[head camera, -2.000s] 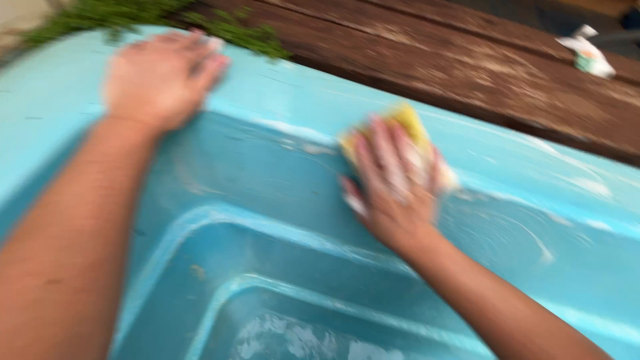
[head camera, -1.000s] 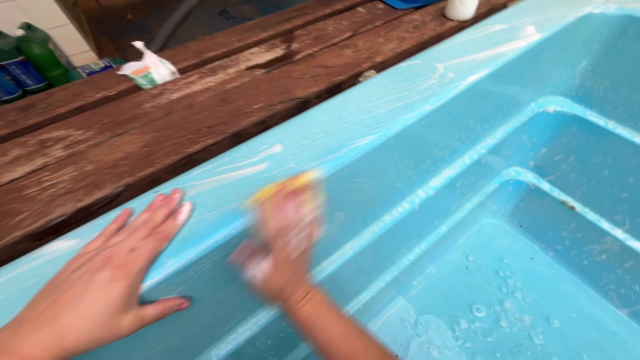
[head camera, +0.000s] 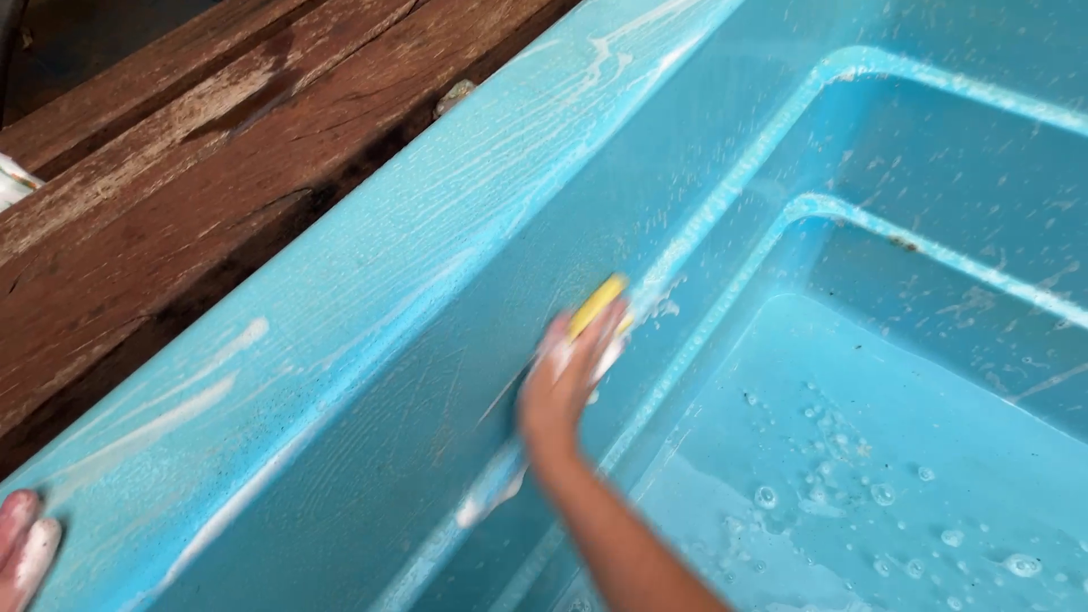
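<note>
My right hand [head camera: 565, 374], wet with suds, presses a yellow sponge [head camera: 597, 306] against the inner side wall of a light blue molded tub [head camera: 476, 340], just above its upper step ledge. Most of the sponge is hidden under the palm and fingers. At the lower left edge, the sudsy fingertips of my left hand [head camera: 27, 544] rest on the tub's wide rim; the rest of that hand is out of view. White soap streaks [head camera: 183, 416] mark the rim. Shallow water with bubbles [head camera: 850, 484] lies on the tub floor.
Weathered brown wooden planks [head camera: 195, 161] run along the outside of the rim. A small stone-like lump [head camera: 455, 98] sits between plank and rim. Part of a white plastic item [head camera: 15, 183] shows at the left edge. Stepped ledges [head camera: 960, 85] cross the tub's far end.
My right hand with the sponge has gone from near the rim down the inner wall, close to the ledge. The view has shifted, and my left hand now shows only fingertips.
</note>
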